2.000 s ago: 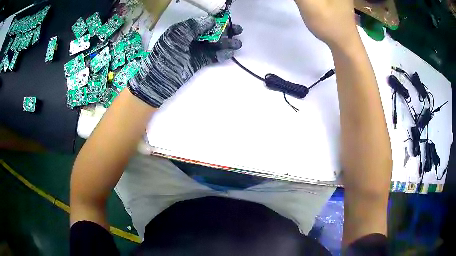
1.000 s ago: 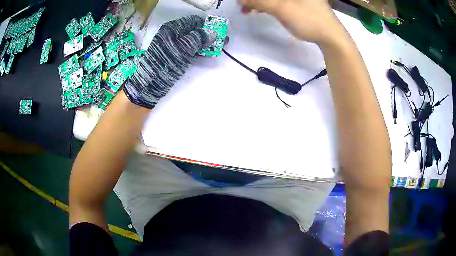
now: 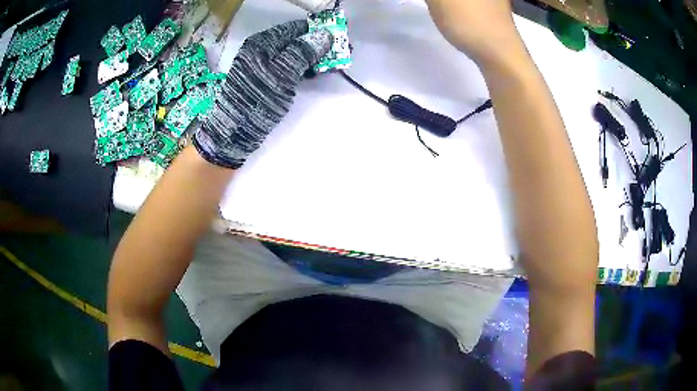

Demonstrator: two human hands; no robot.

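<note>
My left hand (image 3: 264, 80), in a grey-black knit glove, holds a small green circuit board (image 3: 335, 47) near the top centre, its pale solder marks showing. A black DC cord (image 3: 420, 115) runs from the board's lower edge and lies on the white surface as a tied bundle with a thin tail. Its stiff end is partly hidden by my right forearm. My bare right hand (image 3: 472, 27) is at the top edge, right of the board. Its fingers are cut off by the frame, so what it holds does not show.
White work surface (image 3: 367, 191). Overlapping green boards (image 3: 145, 114) lie at its left edge, others on the black mat (image 3: 72, 164). A loose pile of black cords (image 3: 649, 168) is at far right. A green round base (image 3: 569, 34) is at top right. A blue bin (image 3: 500, 336) is below.
The board was tilted, then turned flat toward the camera, and is now slightly higher. The cord bundle has shifted a little left and up. My right hand came into view, then moved back to the top edge.
</note>
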